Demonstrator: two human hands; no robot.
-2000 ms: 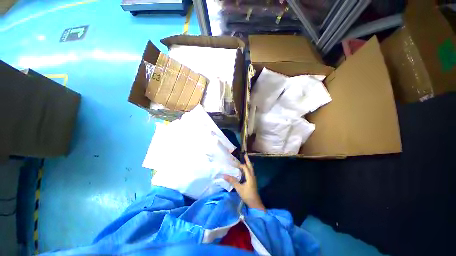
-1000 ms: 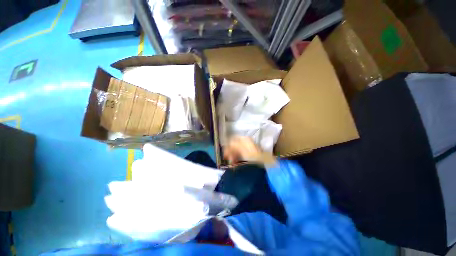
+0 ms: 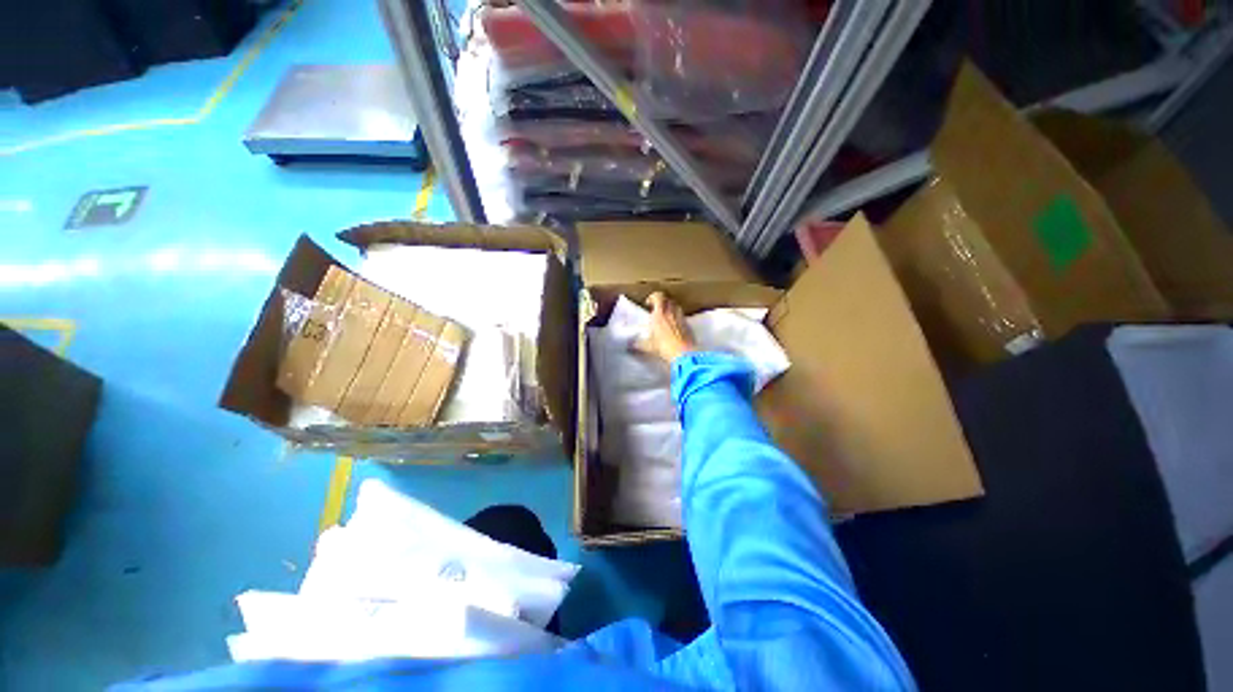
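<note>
My right hand [image 3: 663,329] reaches into the far part of an open brown carton [image 3: 920,406]. Its fingers touch the white sleeves [image 3: 642,433] lying in that carton; whether they grip one is not clear. My forearm covers part of the carton and its contents. A thick bundle of white sleeves [image 3: 406,575] rests against my body at the lower left, above the floor. My left hand is not visible; the bundle and my blue sleeve fill that area.
A second carton [image 3: 560,325] at the left holds white packs and a corrugated cardboard pad [image 3: 372,348]. Another carton [image 3: 1055,230] stands at the right. Behind are metal frame bars and a shelf of wrapped items. A dark surface [image 3: 1028,541] is at the right, a grey platform [image 3: 338,108] at the upper left.
My right hand has moved from the bundle, past the carton's near edge, to its far part. The white sleeves inside lie differently. The bundle sits lower in the picture.
</note>
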